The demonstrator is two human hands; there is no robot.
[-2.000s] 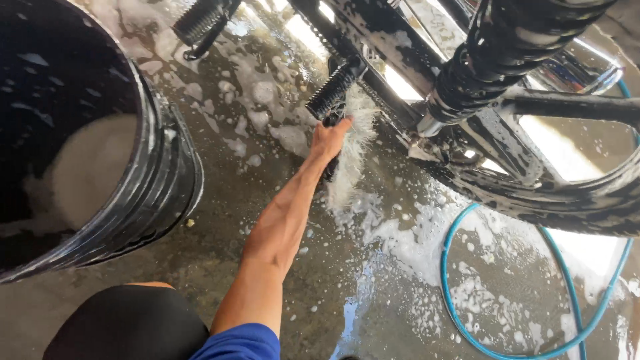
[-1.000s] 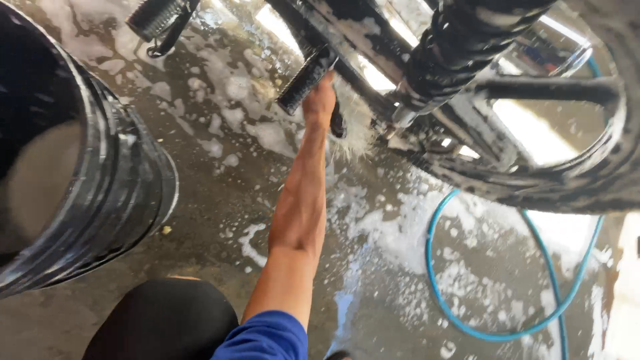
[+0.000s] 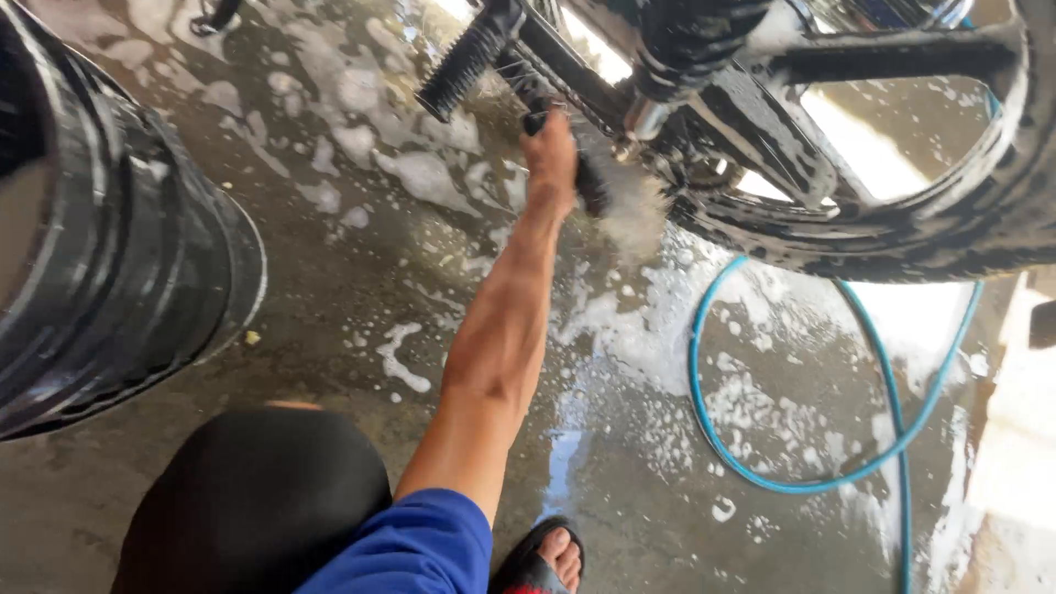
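My left hand reaches up from the bottom middle and is closed around the black handle of a scrub brush, whose pale bristles are blurred. The brush is beside the lower frame and the hub area of a motorcycle wheel, which is streaked with suds. Just above and left of my hand is a ribbed black rubber footpeg. A metal-tipped black shock absorber stands right of the hand. Part of the grip is hidden by my fingers. My right hand is out of view.
A black plastic bucket stands at the left. A blue hose lies looped on the wet, foam-spotted concrete floor at right. My covered knee is at lower left, and my sandalled foot is at the bottom.
My hand keeps hold of the brush, which has shifted along the motorcycle's underside relative to the footpeg. The view has moved somewhat, with the bucket now further left.
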